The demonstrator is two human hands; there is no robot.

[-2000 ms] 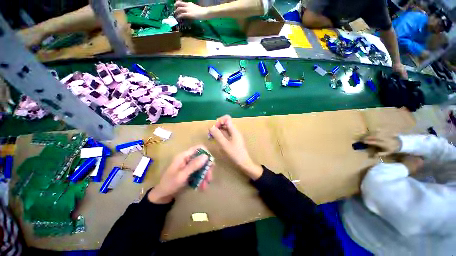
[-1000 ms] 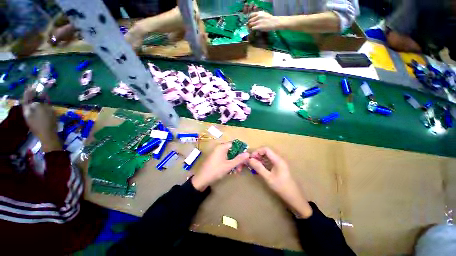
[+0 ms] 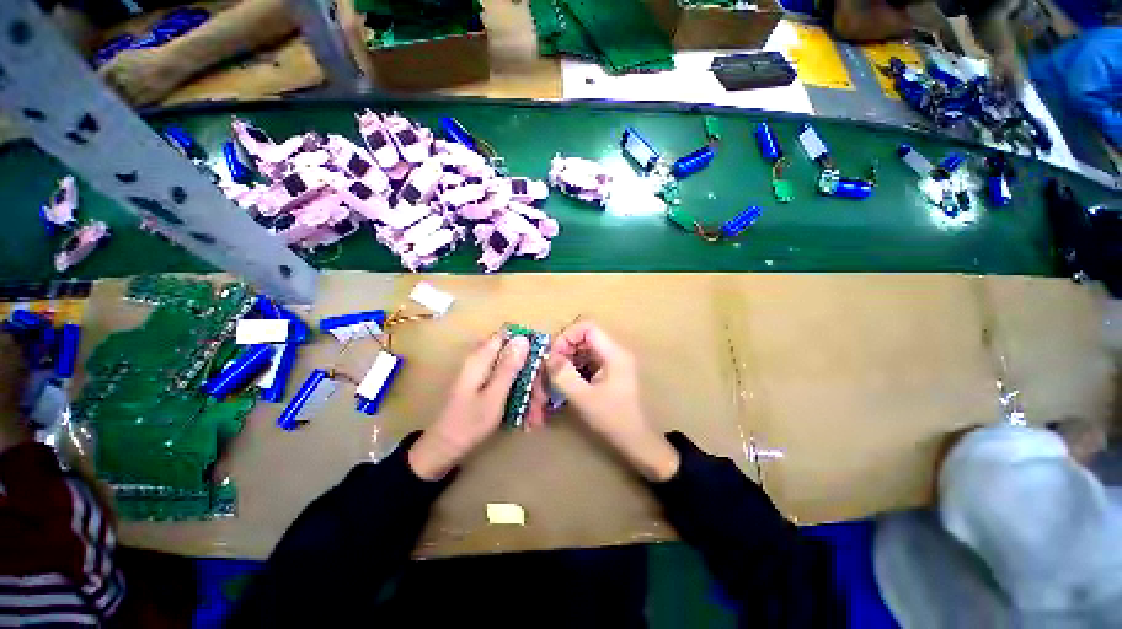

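My left hand [image 3: 474,399] holds a green circuit board strip [image 3: 522,378] upright over the cardboard, with pale parts along its edge. My right hand [image 3: 597,387] is at the strip's right side with thumb and fingers pinched together. A small bluish thing shows at its fingertips, too small to name. Blue battery cells [image 3: 304,399] with red and yellowish wires and white labels lie to the left. Some rest on a jagged green board pile [image 3: 160,406]. A yellow slip [image 3: 505,514] lies near the bench edge.
Pink housings [image 3: 406,184] are heaped on the green belt [image 3: 591,240], with wired blue cells [image 3: 742,221] to their right. A perforated metal post [image 3: 160,184] slants across the left. Neighbours' sleeves show at the lower left and a light sleeve [image 3: 1015,492] at the lower right. Boxes stand across the belt.
The view has shifted. The strip is now more upright and seen along its length. My right hand has come from apart to beside the strip and stays there.
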